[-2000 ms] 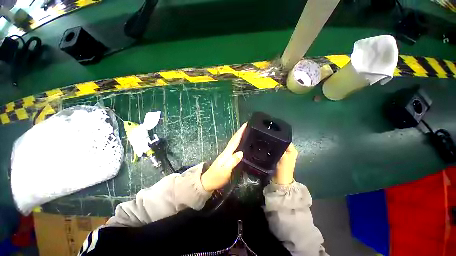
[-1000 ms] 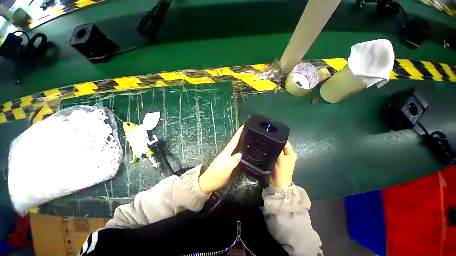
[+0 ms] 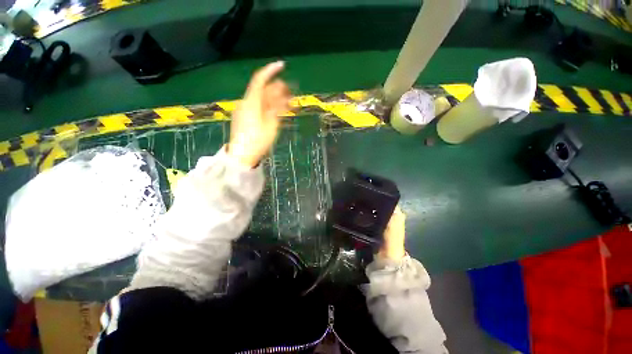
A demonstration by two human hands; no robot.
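Observation:
A black cube power socket (image 3: 365, 207) is in my right hand (image 3: 395, 234), which grips its right side above the green bench. A round recess shows on its top and a socket face points toward me. A thin black cord (image 3: 281, 254) lies in loops below it, near my body. My left hand (image 3: 260, 117) is off the socket, raised near the yellow-black striped edge. It is slightly blurred, with its fingers apart and nothing seen in it. My left sleeve covers most of the yellow and white item (image 3: 174, 177).
A pile of white plastic bags (image 3: 83, 214) lies left. A tape roll (image 3: 413, 110), a cylinder (image 3: 460, 122) under white cloth (image 3: 506, 88) and a pale post (image 3: 424, 48) stand ahead. Another socket (image 3: 554, 151) lies right. A red crate (image 3: 575, 297) is lower right. Sockets (image 3: 142, 55) lie on the conveyor.
My left hand has let go of the socket and moved up and left toward the striped edge. My right hand still holds the socket. The sockets on the conveyor at the upper left have shifted right.

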